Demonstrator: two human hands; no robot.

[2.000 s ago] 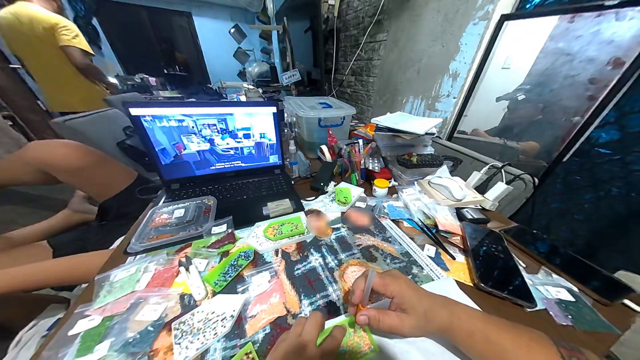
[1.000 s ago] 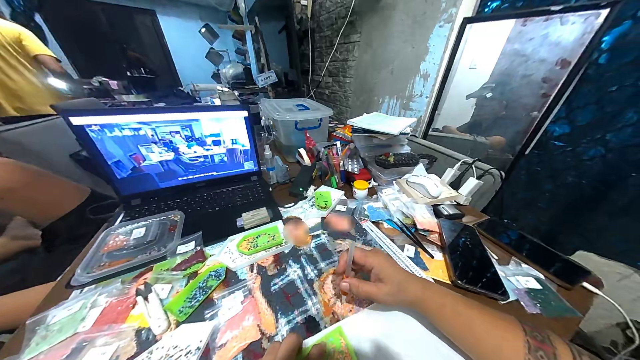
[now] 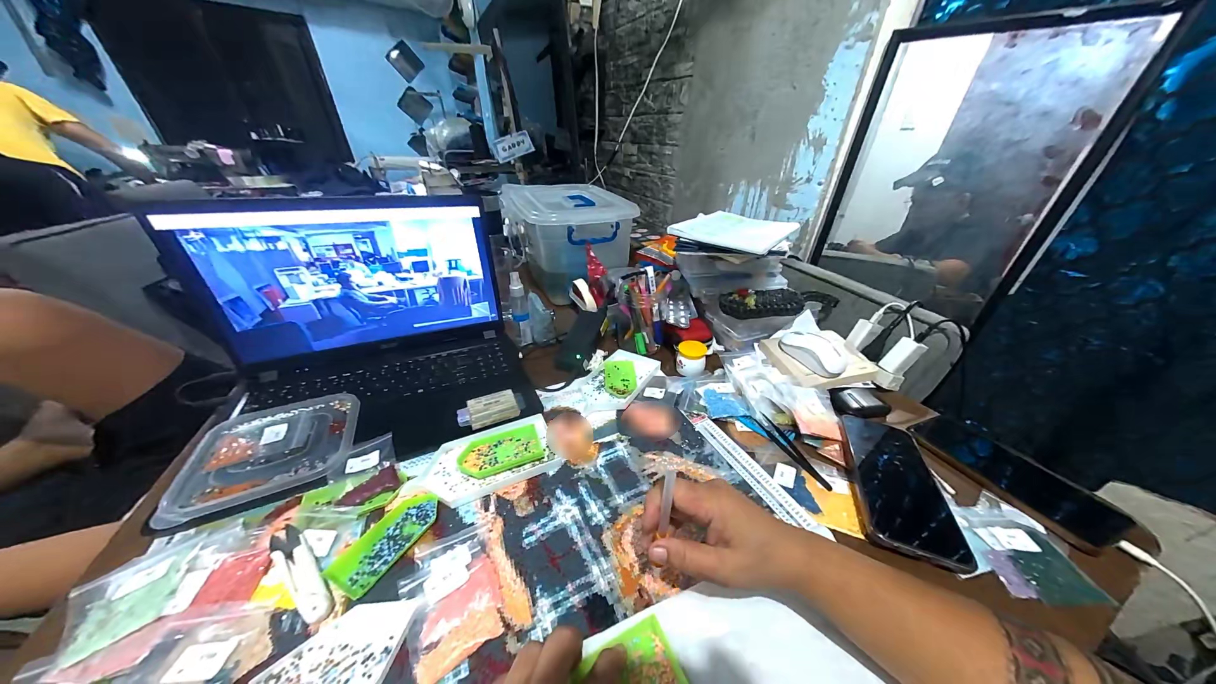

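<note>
My right hand [image 3: 708, 537] pinches a slim translucent applicator pen [image 3: 667, 499] upright, its tip over the diamond painting canvas [image 3: 570, 532]. At the bottom edge my left hand [image 3: 560, 657], partly cut off, rests its fingers on a green bead tray [image 3: 646, 655] holding orange beads; whether it grips the tray I cannot tell. White paper [image 3: 769, 636] covers the canvas beside that tray. Another green tray [image 3: 385, 543] with dark beads lies left of the canvas, and a third [image 3: 502, 451] with mixed beads sits above it. A white ruler [image 3: 755, 475] lies along the canvas's right side.
Zip bags of beads [image 3: 142, 589] and a clear lidded container [image 3: 261, 456] lie at left, before a laptop [image 3: 351, 313]. Tweezers [image 3: 793, 446], a smartphone [image 3: 902, 494] and a mouse [image 3: 813, 351] are at right. Behind stand pens [image 3: 641, 309] and a storage box [image 3: 570, 228]. A person in yellow [image 3: 33, 123] is far left.
My right hand, still holding the pen, is higher over the canvas than two seconds ago, farther from the green tray. My left hand stays by that tray. The view has shifted somewhat.
</note>
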